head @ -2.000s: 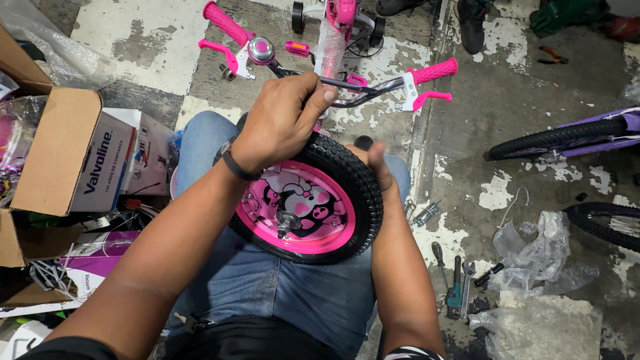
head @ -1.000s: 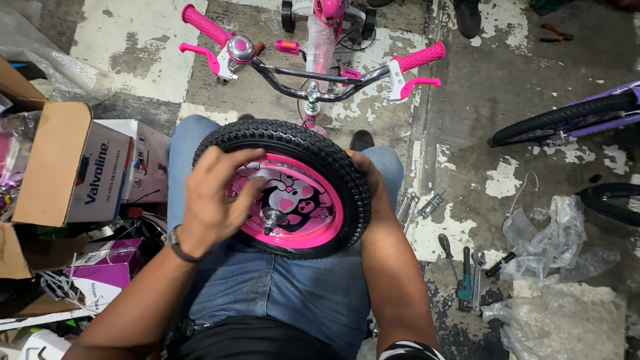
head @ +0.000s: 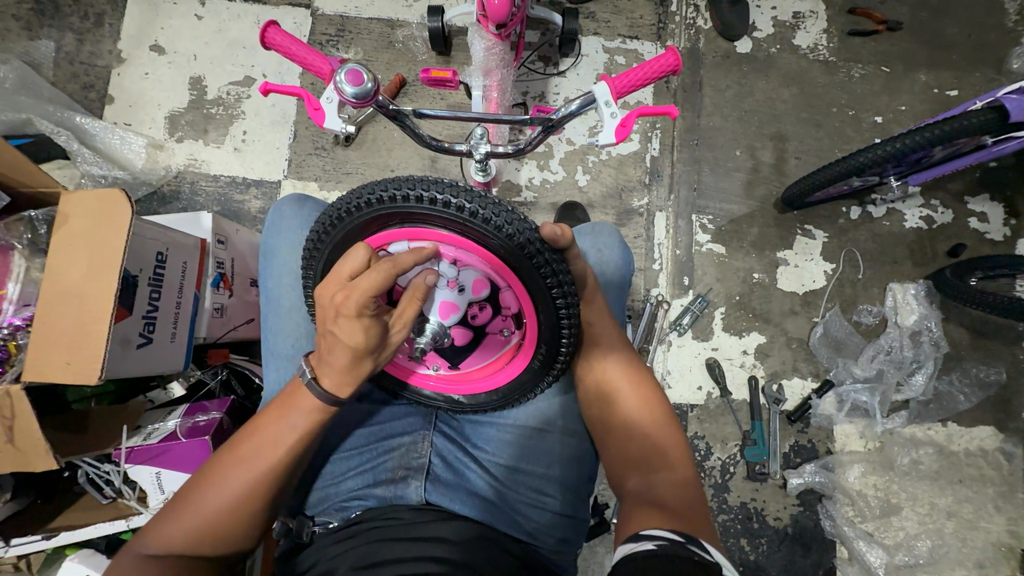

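A small bicycle wheel (head: 512, 364) with a knobby black tyre and a pink rim bearing cartoon figures rests tilted on my thighs. My right hand (head: 572, 256) grips the tyre's right edge, thumb on top. Over the left part of the wheel's disc is my left hand (head: 368, 308), thumb and forefinger apart near the hub axle (head: 430, 338); whether its fingertips touch the disc I cannot tell. Just beyond the wheel stands a chrome handlebar (head: 520, 148) with pink grips, pink brake levers and a bell (head: 356, 83), on a pink bicycle frame (head: 492, 80) partly in bubble wrap.
Open cardboard boxes (head: 80, 288) and a purple box (head: 176, 436) lie at left. On the floor at right are a screwdriver (head: 724, 388), a pipe wrench (head: 754, 440), an adjustable wrench (head: 774, 424), pliers (head: 875, 22), plastic wrap (head: 904, 352) and a purple bicycle (head: 960, 152).
My left hand has come down from above the tyre's top edge to the disc near the hub. The wheel leaned the other way two seconds ago. My right hand remains on the tyre's right side.
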